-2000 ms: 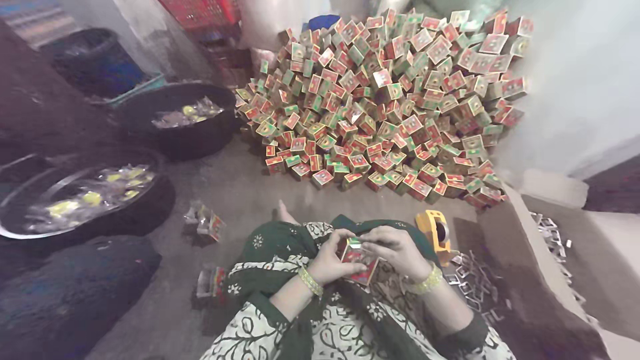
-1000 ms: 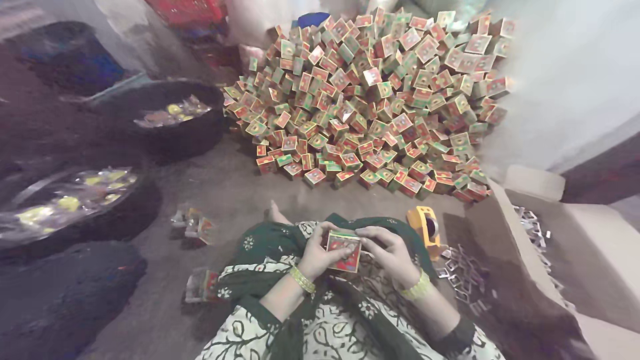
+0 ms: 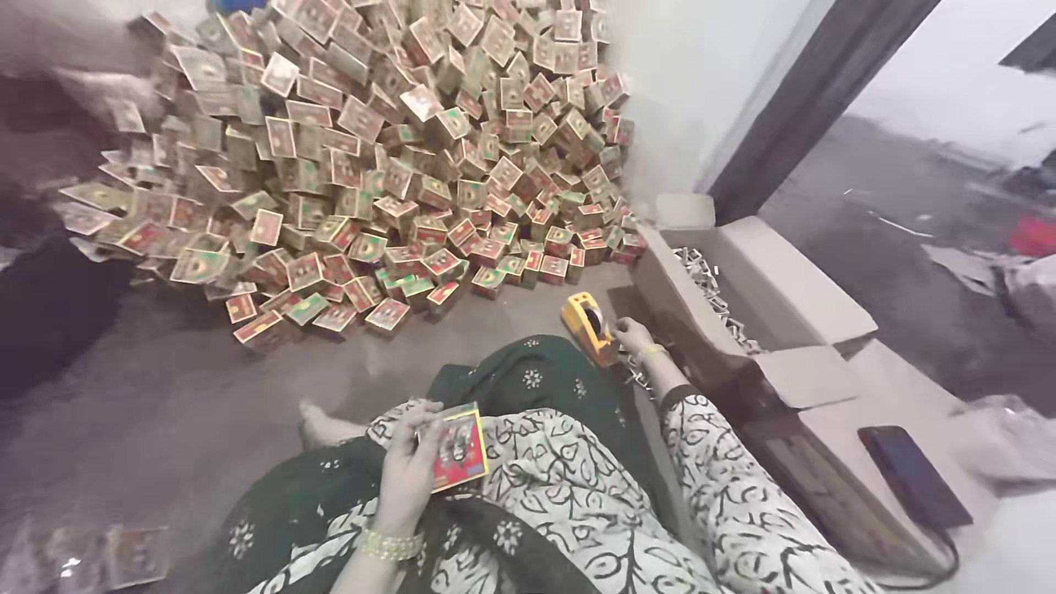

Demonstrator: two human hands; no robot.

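Note:
My left hand [image 3: 412, 462] grips a small red box [image 3: 460, 450] with a yellow edge and a printed face, held over my lap. My right hand [image 3: 634, 337] reaches out beside a yellow tape dispenser [image 3: 589, 328] on the floor, its fingers close to the roll. Whether those fingers hold a bit of tape is too small to tell. Small light pieces [image 3: 635, 371] lie on the floor under and beside my right wrist.
A large heap of small printed boxes [image 3: 396, 181] covers the floor ahead. At the right, an open cardboard carton [image 3: 693, 309] holds many small pieces. A dark phone [image 3: 914, 474] with a cable rests on cardboard at the lower right. Several wrapped packs [image 3: 136, 554] lie lower left.
My right hand has left the box and moved out to the tape dispenser. My left hand still holds the box. The view has swung to the right.

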